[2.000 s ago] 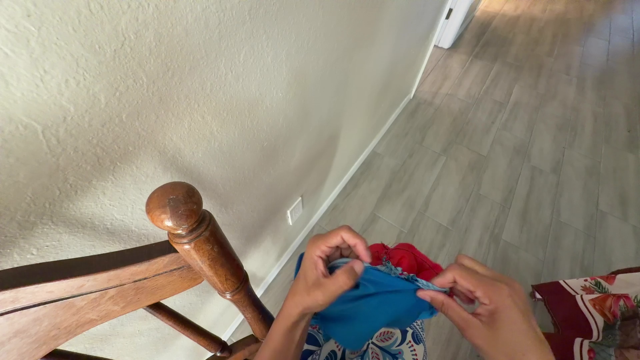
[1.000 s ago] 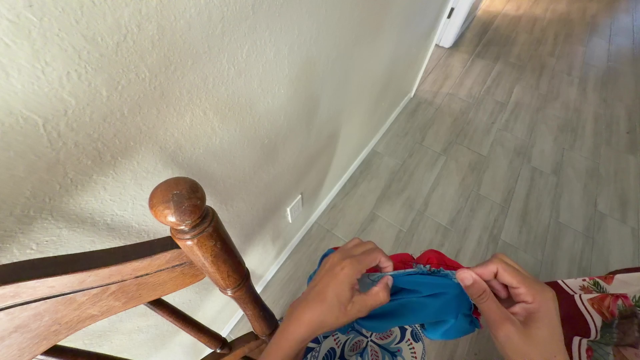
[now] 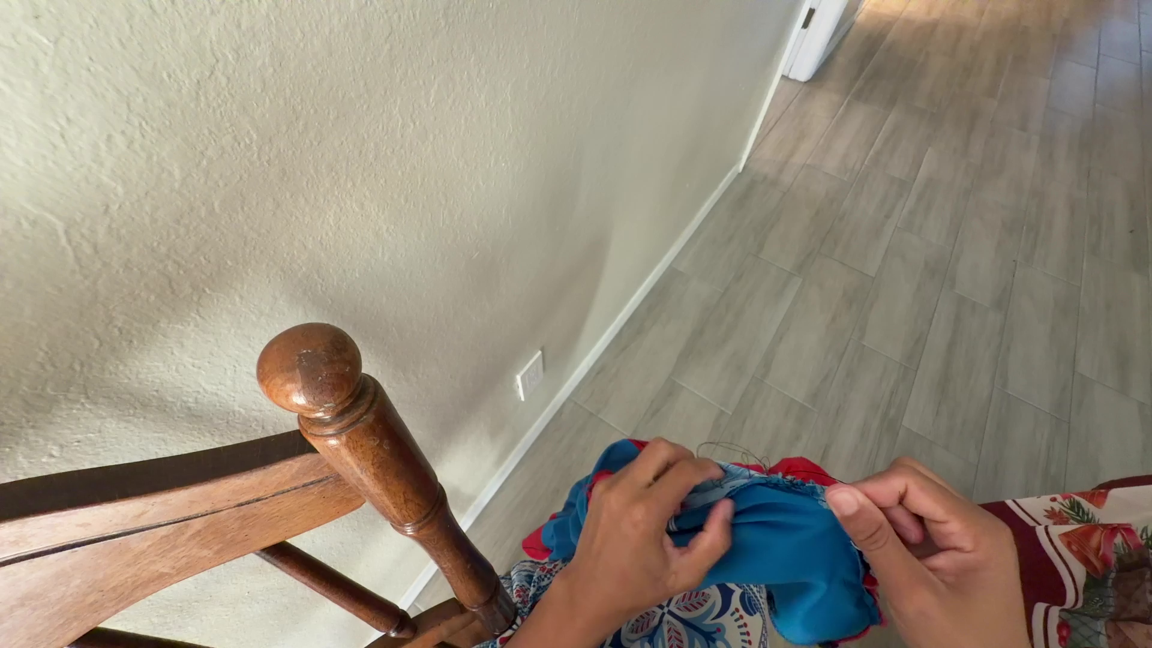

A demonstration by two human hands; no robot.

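Note:
A blue and red piece of fabric (image 3: 783,531) hangs between my two hands at the bottom centre, its gathered seam edge uppermost. My left hand (image 3: 652,531) grips the fabric near the left part of that seam, fingers curled over it. At the seam's right end, my right hand (image 3: 927,540) pinches the edge between thumb and forefinger. Fine loose thread (image 3: 733,447) loops above the seam. Patterned blue and white cloth (image 3: 693,619) lies beneath the held fabric. Whether a needle is in either hand cannot be seen.
A turned wooden chair post (image 3: 391,459) with a round knob stands at the lower left, joined to a curved top rail (image 3: 180,513). Behind it is a textured wall with an outlet (image 3: 530,375). Floral printed cloth (image 3: 1080,549) lies at the lower right, over the tiled floor.
Since the earliest frame, my right hand has moved right, and the fabric's seam is spread wider between my hands. My left hand has shifted its grip along the fabric.

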